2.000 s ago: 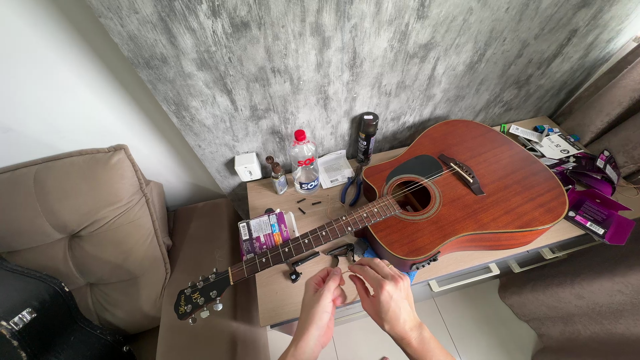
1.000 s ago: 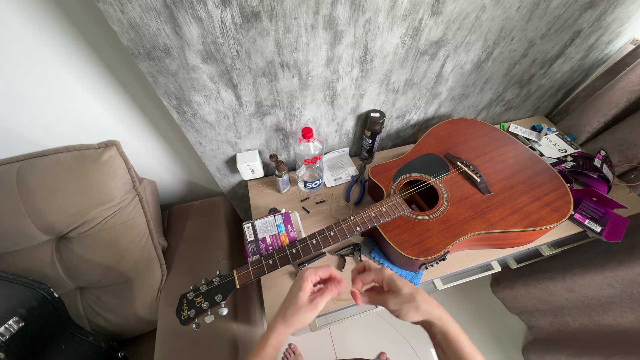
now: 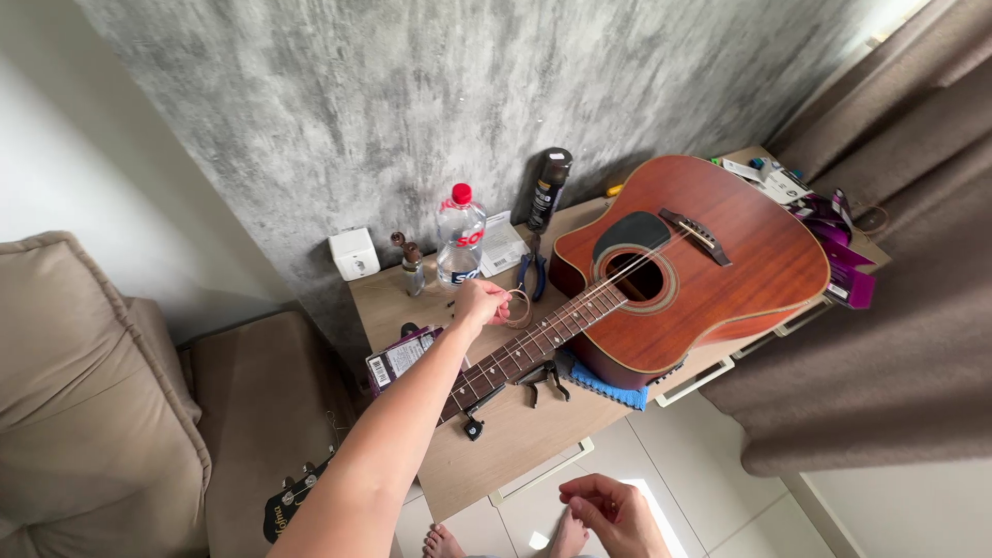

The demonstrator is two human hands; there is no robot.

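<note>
My left hand (image 3: 482, 302) reaches over the desk beyond the guitar neck and pinches a small coil of string (image 3: 518, 307), which touches or hovers just above the desktop. An acoustic guitar (image 3: 744, 263) with a reddish-brown top lies face up, its soundhole to the right of that hand and its neck (image 3: 535, 341) passing under my forearm. Few strings run over the soundhole. Low in the view, in front of the desk, my right hand (image 3: 612, 508) is raised with curled fingers; whether it holds anything thin cannot be told. Blue-handled pliers (image 3: 532, 271) lie just beyond the coil.
Behind my left hand stand a plastic bottle (image 3: 460, 240), a small bottle (image 3: 413, 271) and a black spray can (image 3: 549, 190). A purple box (image 3: 399, 358), a capo (image 3: 549, 381) and a clip-on device (image 3: 473, 426) lie around the neck. A blue cloth (image 3: 608, 384) is under the body.
My hands were close together in front of the guitar neck. The left has moved out over the desk with the coil, and the right has moved down and to the right.
</note>
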